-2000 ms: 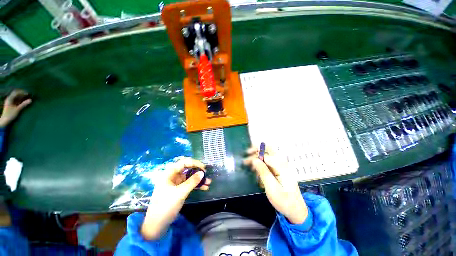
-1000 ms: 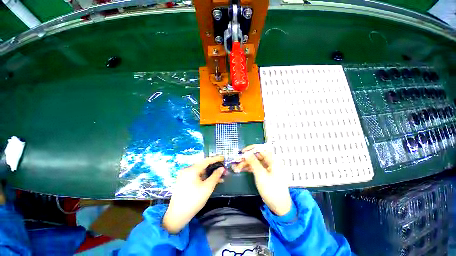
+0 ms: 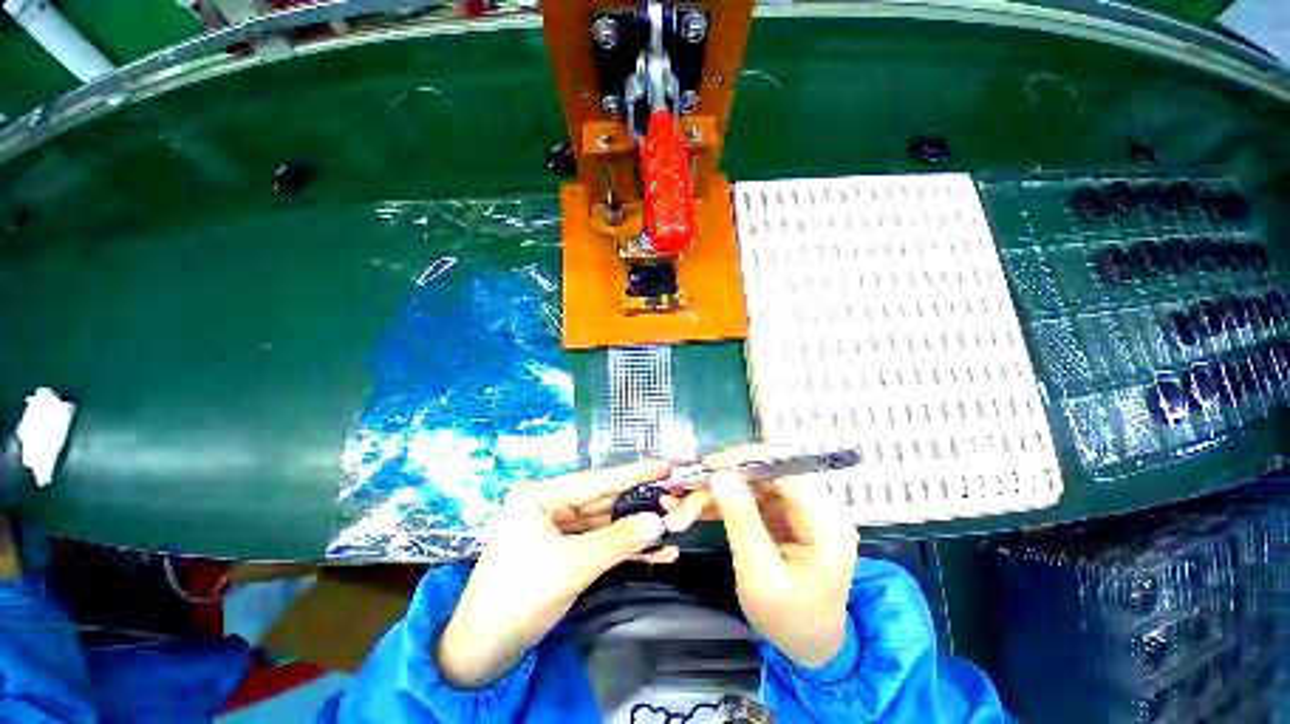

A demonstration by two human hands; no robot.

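Note:
My left hand holds a small round black housing between thumb and fingers, low in the centre, near the bench's front edge. My right hand grips slim grey tweezers; one end points right over the white board's lower left part and the other end meets the housing. Whether the tips hold a tiny part cannot be seen. A narrow gridded strip lies just beyond the hands. Behind it stands the orange press fixture, its red handle hanging down above the black nest.
A white board with rows of short slots lies right of the press. A clear blister tray with black parts is far right; stacked trays show at lower right. Shiny blue-clear film lies left; a white cloth is far left.
The press and board have shifted in the picture with the camera view. My hands have come together at the housing. The tweezers, held more upright two seconds ago, now lie nearly level, pointing right.

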